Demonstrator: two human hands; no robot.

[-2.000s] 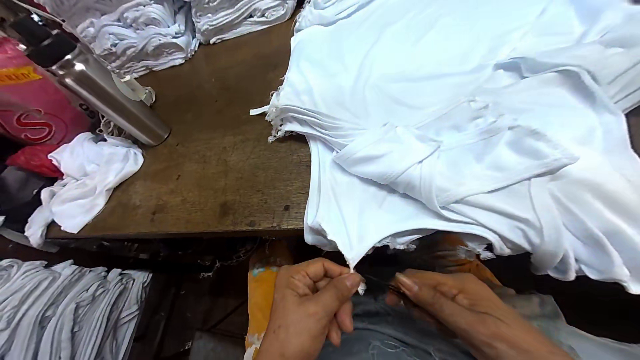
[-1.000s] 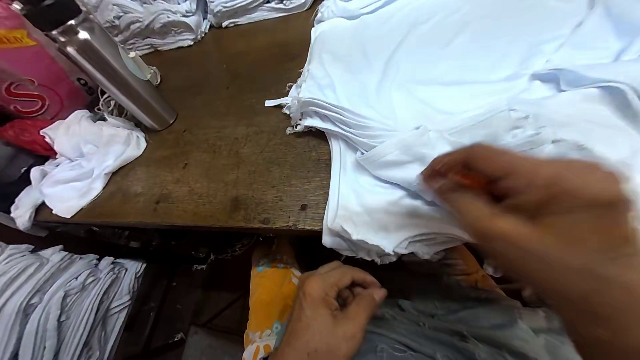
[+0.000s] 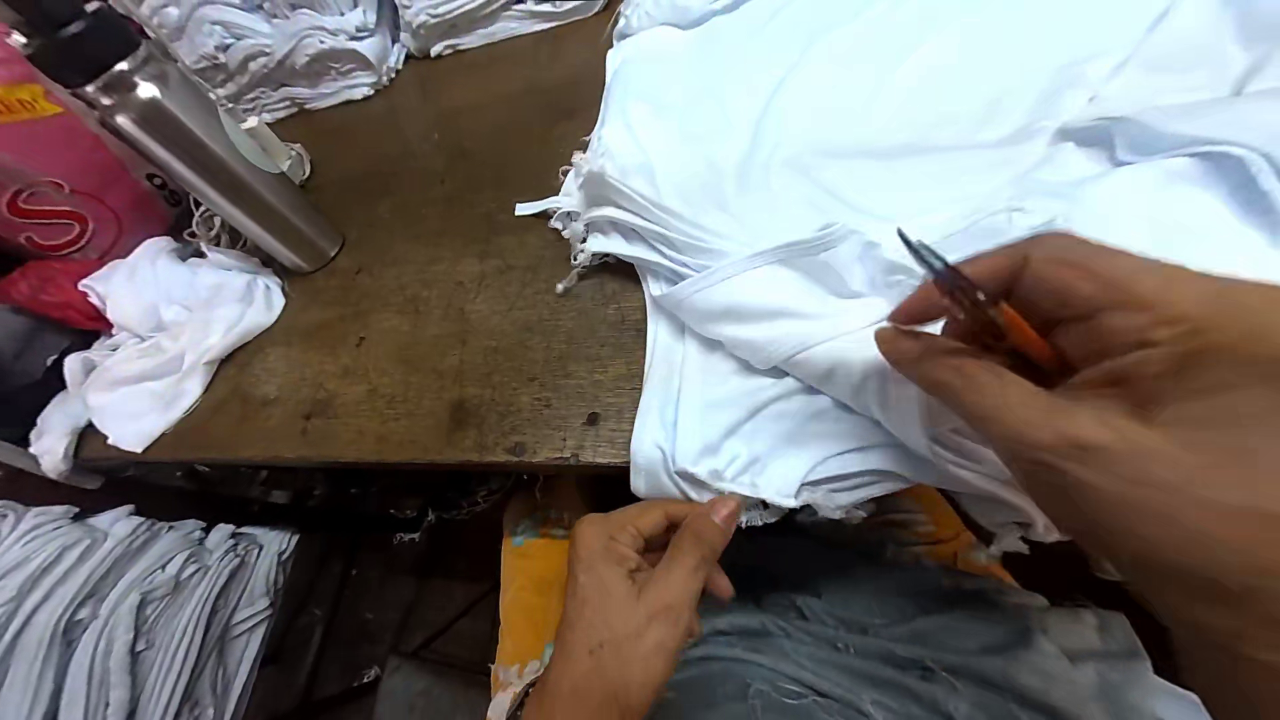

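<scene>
White knit garments (image 3: 780, 120) lie in a loose pile over the table's right part, their hems hanging past its front edge. My left hand (image 3: 640, 590) is at that hanging hem, thumb and forefinger together against its frayed edge; whether cloth is pinched between them I cannot tell. Above the pile, my right hand (image 3: 1060, 340) holds a small pointed tool with an orange handle (image 3: 1025, 335), perhaps thread snips, its dark metal tip towards the upper left. Loose threads and a narrow white strip (image 3: 540, 207) stick out at the pile's left edge.
A steel bottle (image 3: 210, 150) leans by a pink bag (image 3: 70, 190) at the left, near a crumpled white cloth (image 3: 180, 330) on the wooden table (image 3: 440, 300). More folded white garments (image 3: 280, 50) lie at the back, and a stack (image 3: 130, 610) stands lower left.
The right hand has moved up from beside the left hand at the hem to above the pile. The hem corner, earlier drawn down to the left hand's fingers, is no longer stretched.
</scene>
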